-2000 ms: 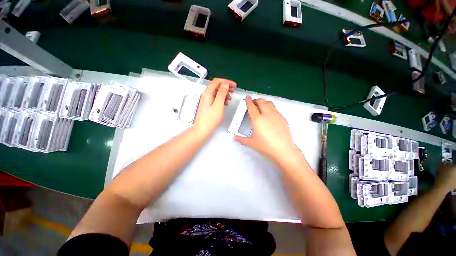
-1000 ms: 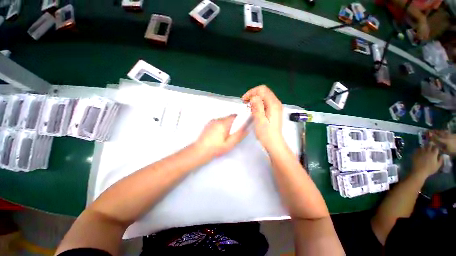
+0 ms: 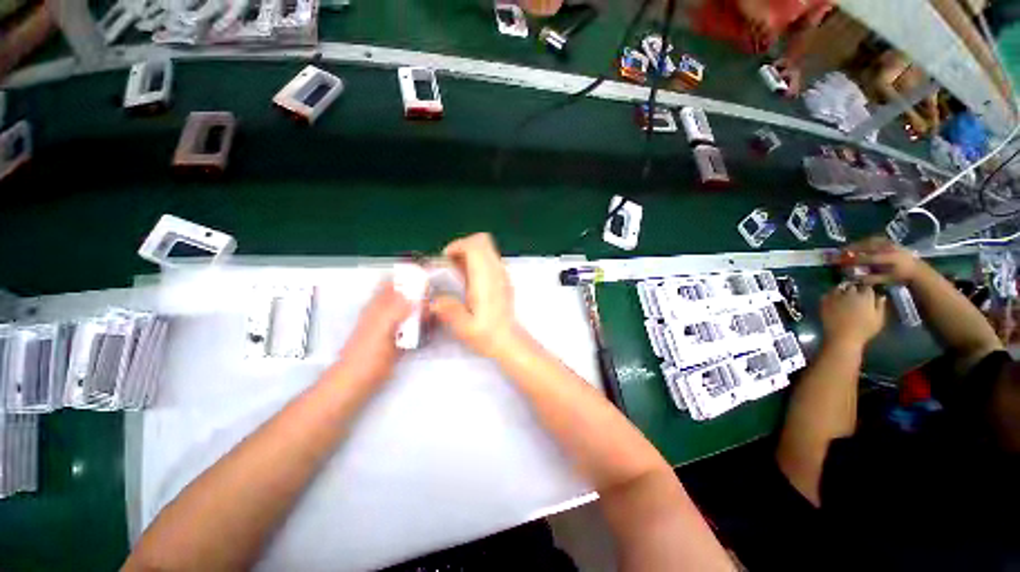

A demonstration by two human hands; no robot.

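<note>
My left hand point(image 3: 375, 321) is shut on a white plastic housing point(image 3: 411, 307) above the upper middle of the white mat point(image 3: 369, 447). The housing is seen narrow and blurred. My right hand point(image 3: 479, 296) is at its right side with bent fingers; whether it grips the housing or a small part is hidden by blur. A pale rectangular frame, perhaps a clear window point(image 3: 293, 322), lies flat on the mat to the left, with a small dark speck near its left side.
Stacked housings stand at left point(image 3: 112, 358) and right point(image 3: 721, 335). A long dark tool point(image 3: 605, 363) lies at the mat's right edge. Loose housings point(image 3: 190, 240) lie on the green belt point(image 3: 369, 201). Another person's hands point(image 3: 856, 307) work at right. A thin cable hangs over the belt.
The view has swung right, so the bench appears shifted left. My hands, apart two seconds ago, are now close together at the white housing. The other person's hands have come into fuller view.
</note>
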